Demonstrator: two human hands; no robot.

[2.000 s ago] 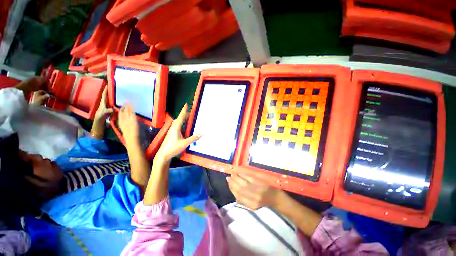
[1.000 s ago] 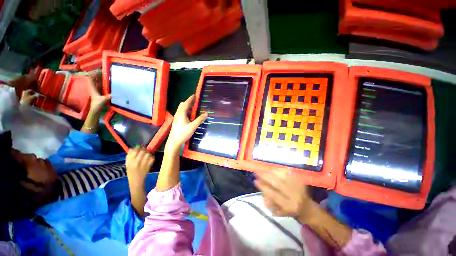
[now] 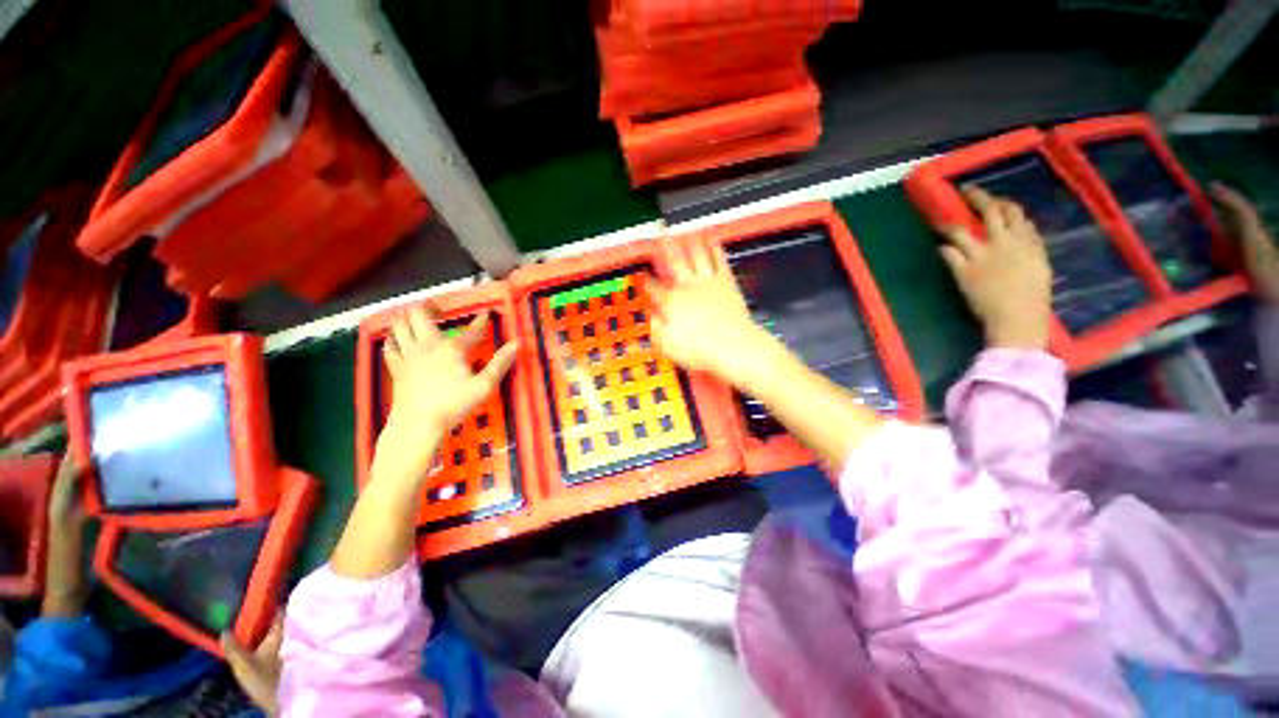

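Observation:
Three tablets in orange-red frames lie side by side before me. The left tablet [image 3: 484, 456] shows an orange grid with dark squares. The middle tablet [image 3: 624, 372] shows an orange-yellow grid with a green strip at its top. The right tablet [image 3: 814, 309] has a dark screen, partly hidden by my right arm. My left hand [image 3: 428, 372], fingers spread, is over the upper part of the left tablet. My right hand [image 3: 697, 312] is at the upper right edge of the middle tablet, slightly blurred, fingers extended. Both hands hold nothing; exact finger contact is unclear.
At left, a person's hand [image 3: 255, 662] is by a dark tablet [image 3: 190, 568] below a white-screen tablet [image 3: 161, 438]. At right, another person's hand [image 3: 1003, 267] touches framed tablets [image 3: 1066, 239]. Stacked orange-red frames [image 3: 715, 84] stand behind the rail; a grey upright [image 3: 407, 126] rises nearby.
The view has swung right. The left tablet changed from menu to orange grid, and the middle grid gained a green strip. My right hand rose from below the tablets to the middle one.

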